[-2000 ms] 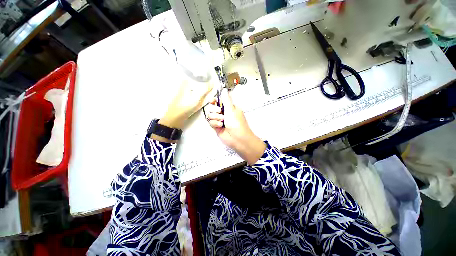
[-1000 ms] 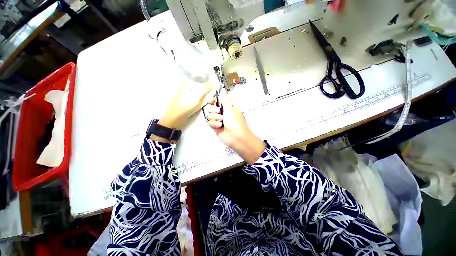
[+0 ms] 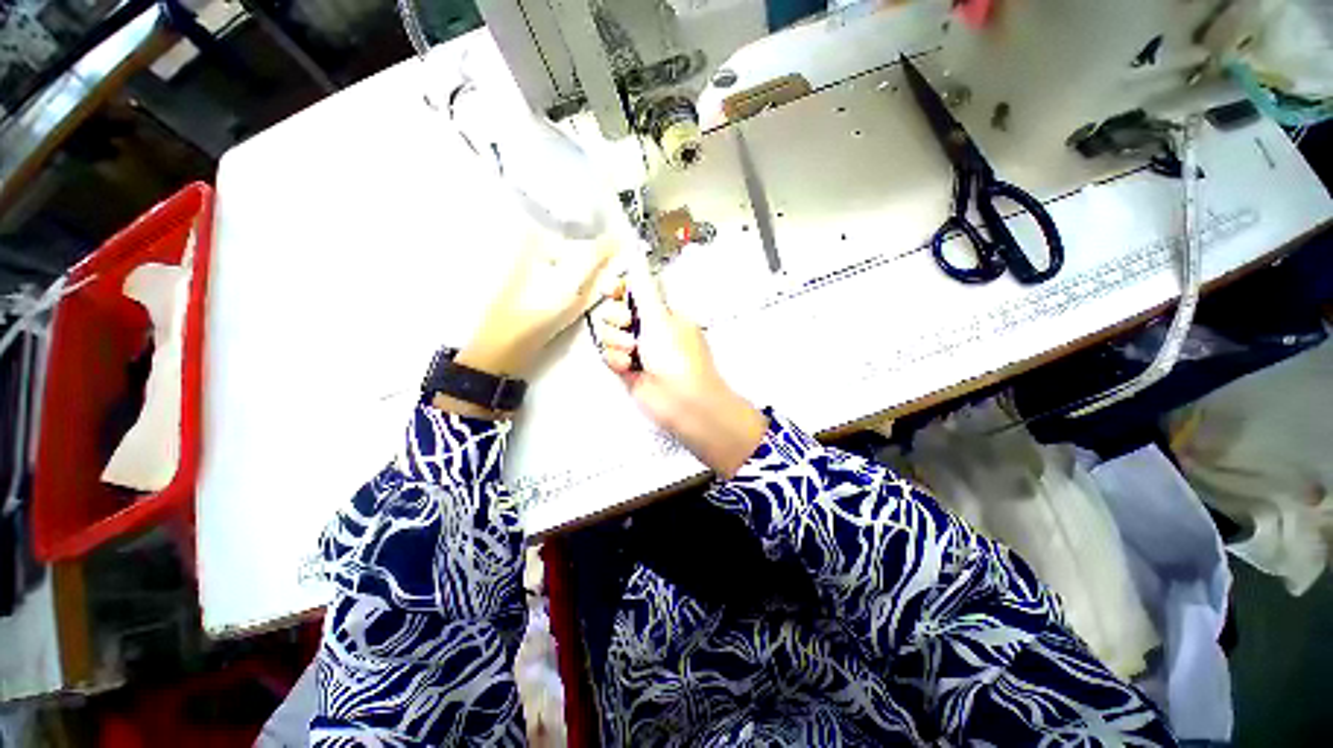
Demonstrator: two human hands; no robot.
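Note:
My left hand [image 3: 548, 300] is at the needle area, fingers near a white fabric piece [image 3: 553, 187] that is washed out against the white table. Whether its fingers grip the fabric cannot be told. My right hand [image 3: 658, 351] is just right of it, fingers curled round small dark thread snips [image 3: 635, 325], below the presser foot area [image 3: 637, 219]. The hands are close together and the fingertips are blurred by glare. A brown-orange spot with a red dot [image 3: 681, 231] shows beside the presser foot.
Black fabric shears [image 3: 982, 205] and a thin grey metal strip [image 3: 759, 199] lie on the machine bed to the right. A red plastic basket [image 3: 187, 373] with white pieces stands at left. A pale strap [image 3: 1187, 278] hangs at far right. Cream cloth [image 3: 1023, 512] lies below the table edge.
The view has shifted very slightly. The right hand and the snips have moved a little down from the presser foot; the left hand stays in about the same place.

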